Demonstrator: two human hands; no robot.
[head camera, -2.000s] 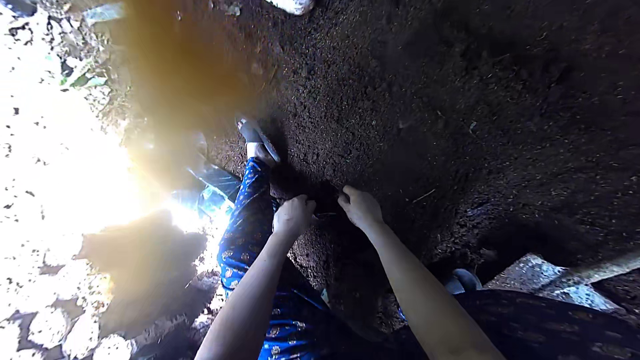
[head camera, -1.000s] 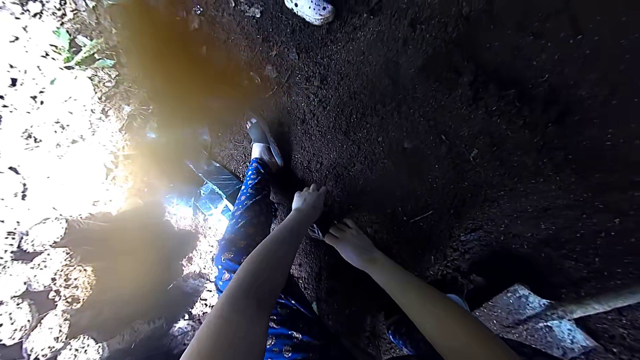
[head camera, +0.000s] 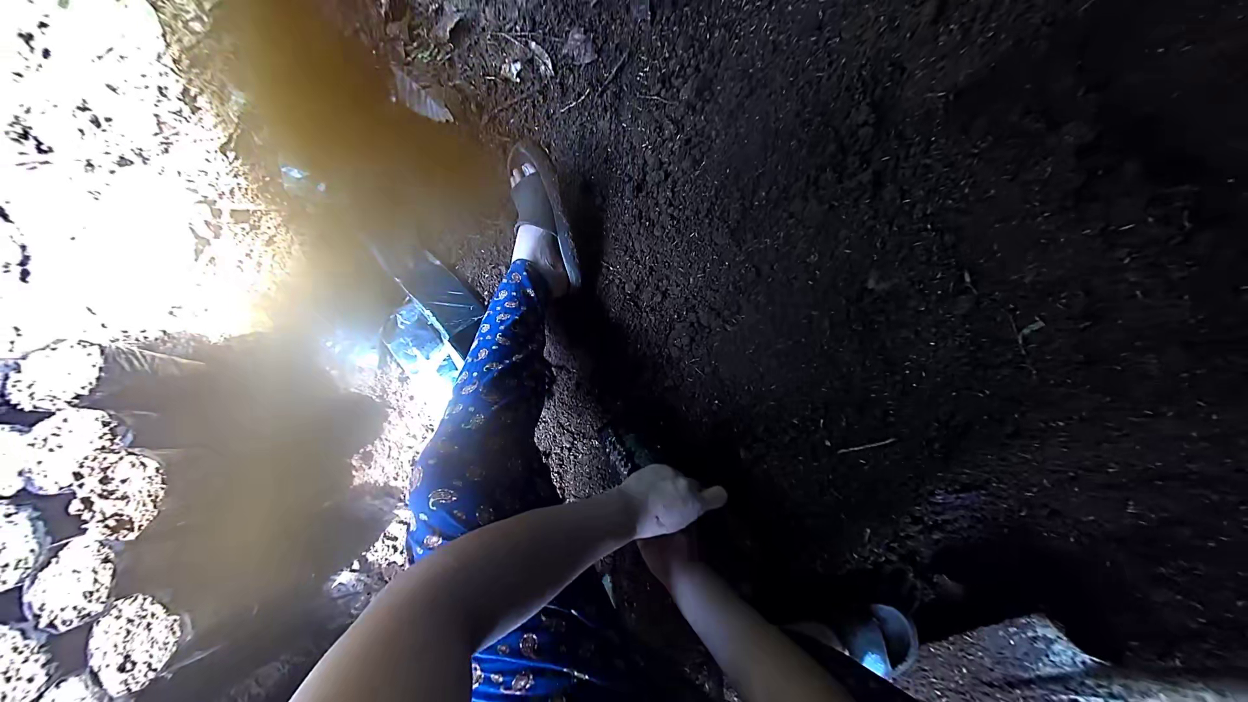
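Observation:
My left hand (head camera: 671, 501) is low in the middle of the view, its fingers bent and its thumb pointing right over dark shadow. My right hand (head camera: 669, 552) lies just below it, mostly hidden behind the left hand and wrist. A dark thing shows in the shade at the upper left of my left hand; I cannot tell what it is or whether either hand holds it. Dark loose soil (head camera: 760, 322) surrounds both hands. My leg in blue patterned trousers (head camera: 487, 390) stretches up to a sandal (head camera: 546, 210) on the soil.
Filled round bags of soil (head camera: 73, 575) stand in bright light at the lower left. Black and clear plastic sheeting (head camera: 434, 312) lies beside my leg. My other sandal (head camera: 889, 639) and a soil-covered sheet (head camera: 1024, 648) are at the lower right. A yellowish blur covers part of the left side.
My hands were apart two seconds ago; now they overlap, the left over the right. Both sit lower in the view. The pale shoe at the top edge has left the view.

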